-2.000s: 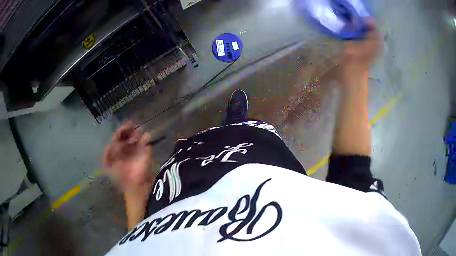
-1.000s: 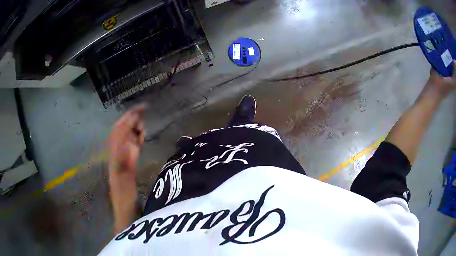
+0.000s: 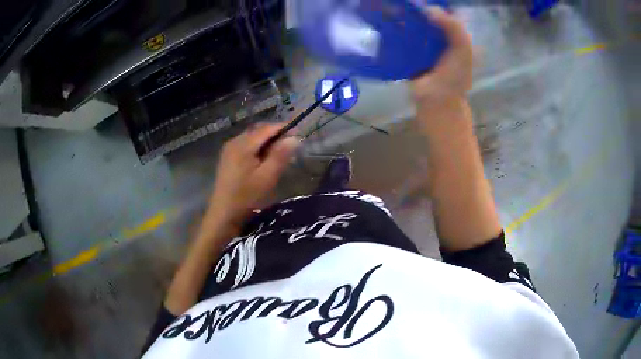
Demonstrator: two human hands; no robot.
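A large blue component reel [image 3: 393,42] with a white label is held up at the top centre, blurred and close to the camera. My right hand [image 3: 446,63] grips its right edge. A dark carrier tape [image 3: 302,119] runs from below the reel down to my left hand [image 3: 263,158], which pinches it between thumb and fingers. A second blue reel [image 3: 337,95] with white labels lies lower down beyond the tape, partly crossed by it.
The feeder bank [image 3: 204,126] of the dark machine is at the upper left. Thin dark strips lie on the grey floor [image 3: 562,140] near my shoe [image 3: 338,172]. A blue plastic stool [image 3: 627,273] is at the right edge. Yellow lines [image 3: 112,245] cross the floor.
The large reel in my right hand has moved from the far right to the top centre. My left hand has moved right and up and has taken hold of the tape.
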